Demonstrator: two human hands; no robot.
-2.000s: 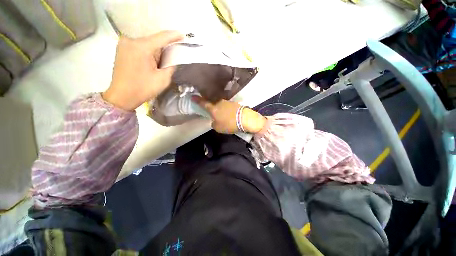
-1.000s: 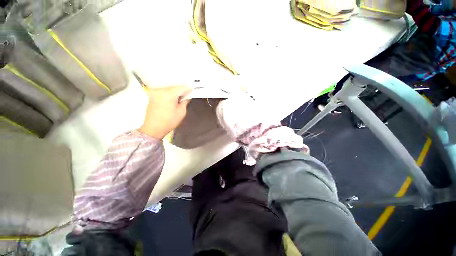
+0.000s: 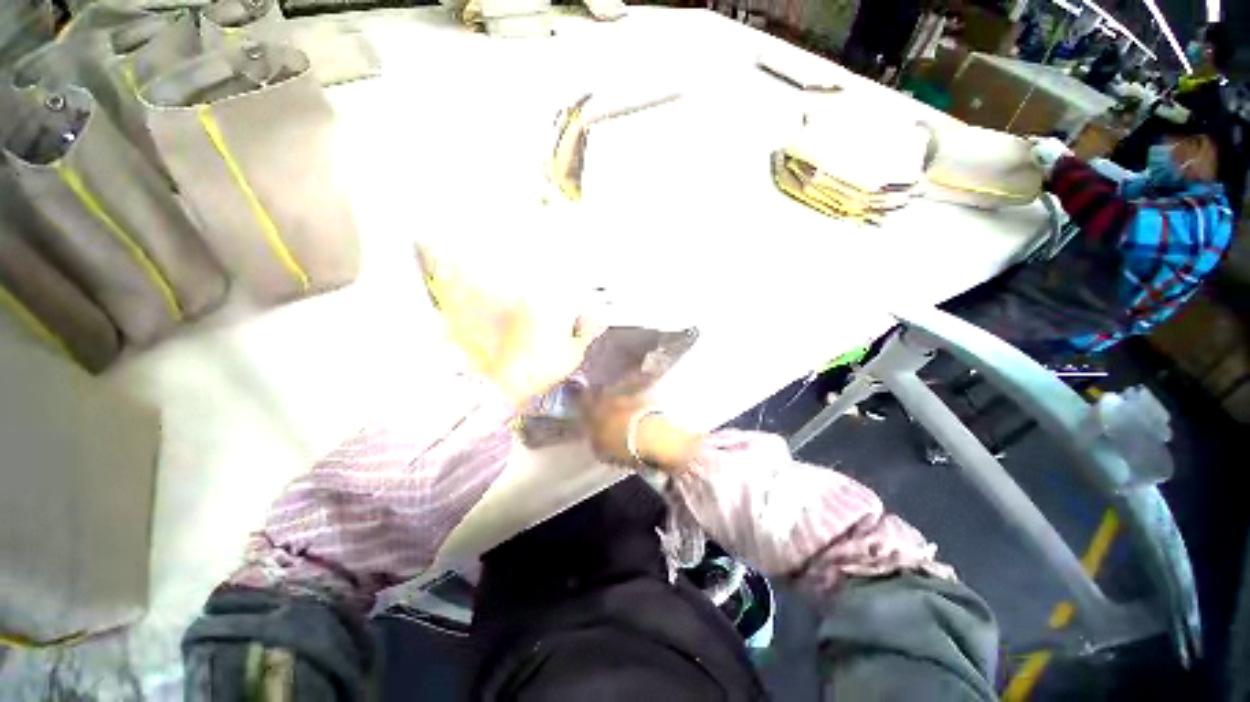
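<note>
A handbag with a brown lining (image 3: 642, 354) lies near the table's front edge, its pale shell washed out by glare. My left hand (image 3: 514, 350) grips the bag at its mouth, on the left side. My right hand (image 3: 624, 422) is at the bag's near side, closed around a blurred grey-white cloth-wrapped tool (image 3: 551, 409) that points left, under my left hand. Blur and glare hide my fingertips and how far the tool sits inside the bag.
Standing bags (image 3: 247, 178) with yellow strips are grouped at the left. A flat bag stack (image 3: 850, 165) lies at the right of the white table (image 3: 685, 206). A person (image 3: 1165, 226) in a checked sleeve touches another bag there. A pale blue curved bar (image 3: 1083, 453) stands at right.
The view has tilted up, showing more of the table and the person. My right hand, hidden inside the bag one second ago, is out in view at the mouth with the tool.
</note>
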